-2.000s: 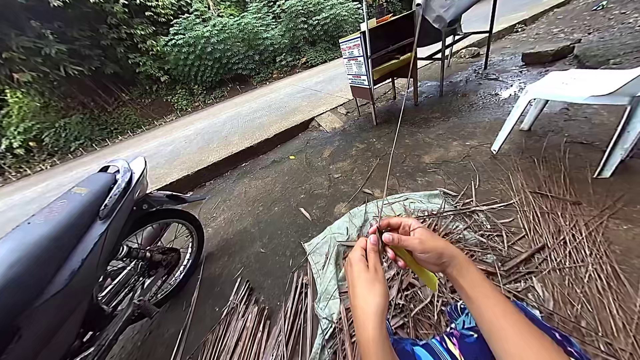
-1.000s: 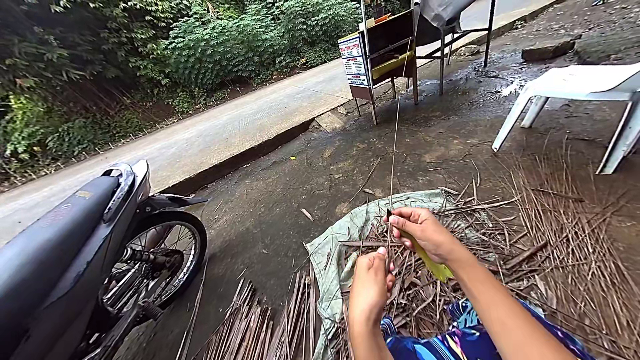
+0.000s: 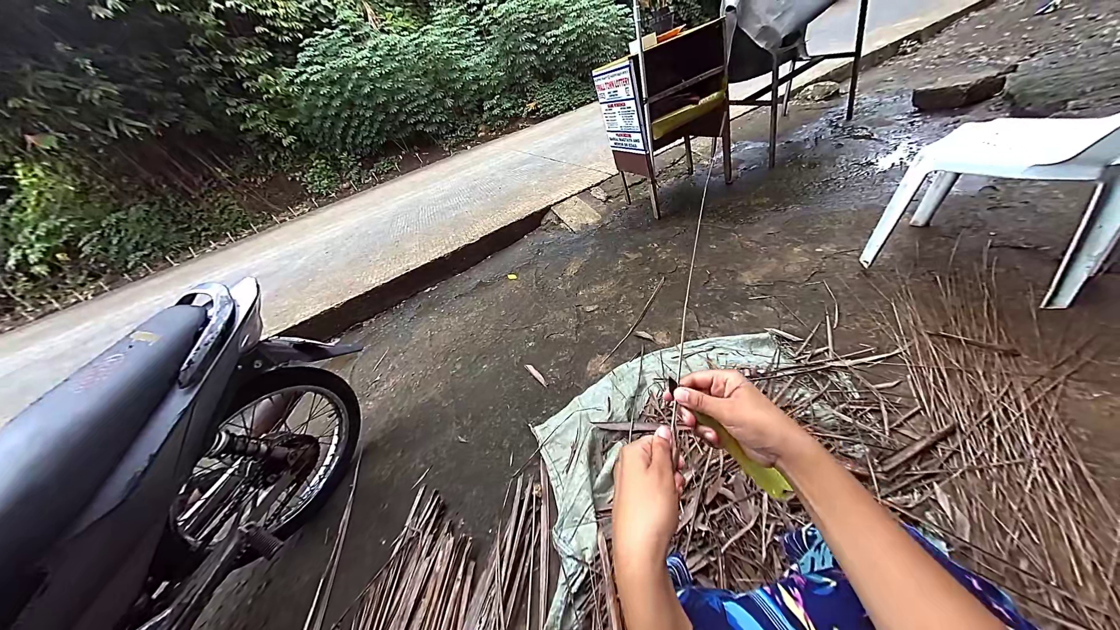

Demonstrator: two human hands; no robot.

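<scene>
A long thin palm-leaf midrib (image 3: 694, 254) runs up and away from between my hands. My left hand (image 3: 649, 490) pinches its lower part between thumb and fingers. Just above and to the right, my right hand (image 3: 735, 416) holds a knife with a yellow-green handle (image 3: 759, 472); its dark blade tip shows by the fingertips, against the midrib, and most of the blade is hidden. Below both hands, dry leaf strips and shavings (image 3: 726, 525) lie heaped on a pale green sack (image 3: 577, 437).
Bundled dry leaves (image 3: 420, 560) lie at the bottom; thin midribs (image 3: 1006, 437) spread at the right. A motorcycle (image 3: 175, 411) stands left, a white plastic chair (image 3: 1006, 149) right. A wooden stand with a sign (image 3: 623, 109) is beside the concrete road (image 3: 420, 206).
Two seconds ago my hands were close together at the midrib; one second ago they were farther apart, my left hand lower. The midrib's far part has swung left, then slightly right.
</scene>
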